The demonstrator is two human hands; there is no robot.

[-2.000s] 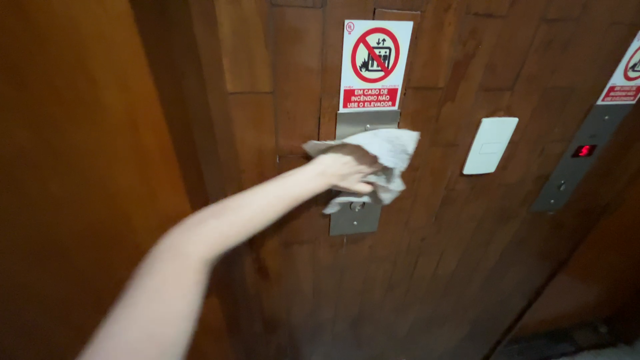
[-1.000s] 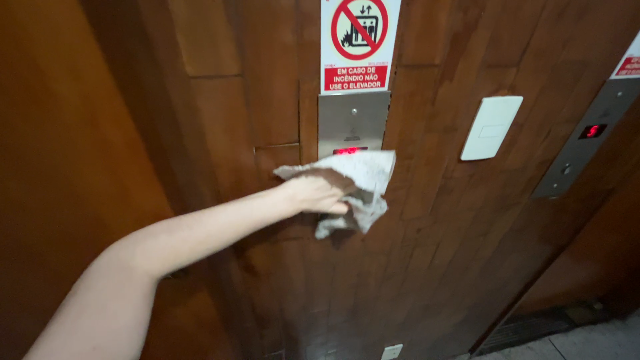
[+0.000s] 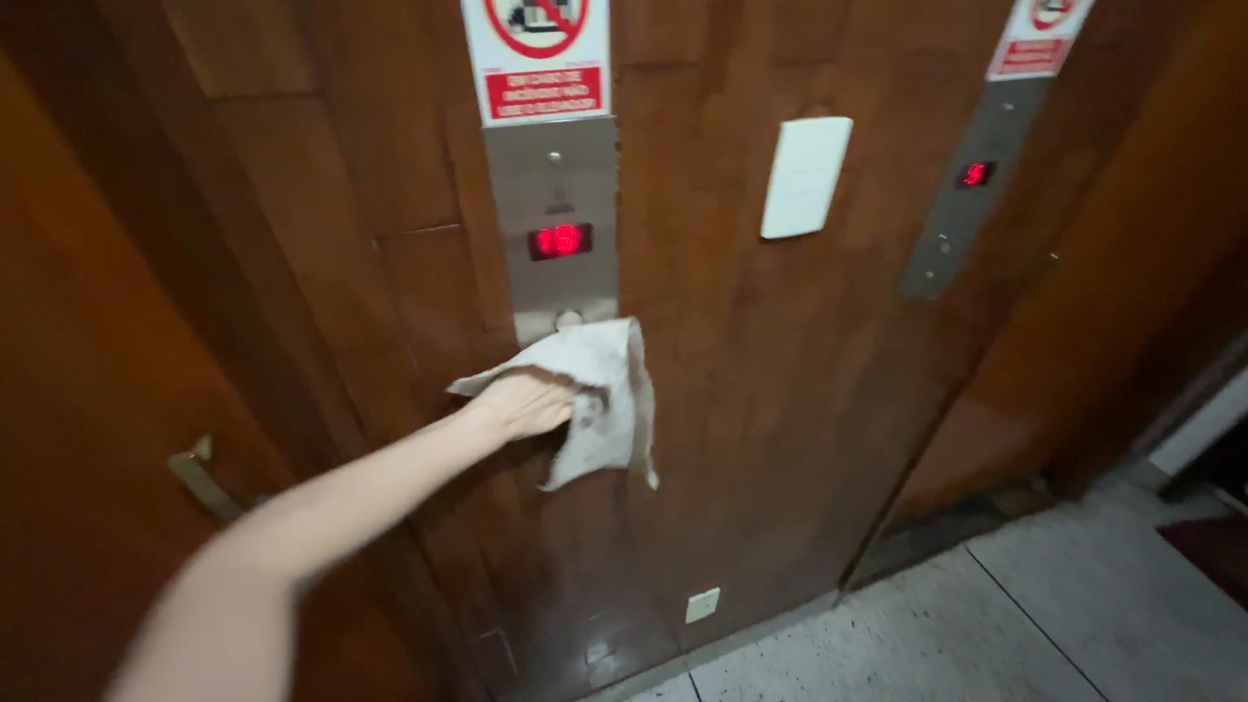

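My left hand [image 3: 531, 402] reaches in from the lower left and grips a grey-white cloth [image 3: 619, 409]. The cloth lies over the lower end of a brushed-metal elevator call panel [image 3: 561, 185], with its corners hanging loose below. A round button [image 3: 568, 319] shows just above the cloth's top edge, and a red lit display [image 3: 561, 241] sits higher on the panel. What lies behind the cloth is hidden. My right hand is out of view.
A red-and-white warning sign [image 3: 544, 93] is above the panel. To the right are a white switch plate [image 3: 806, 177] and a second metal panel [image 3: 965, 195]. A door handle [image 3: 205, 478] is at left. Low on the wood-panelled wall sits an outlet [image 3: 702, 604], above a grey floor [image 3: 858, 643].
My left hand and the cloth have moved down the panel; the display and button, covered two seconds ago, now show. The view has shifted.
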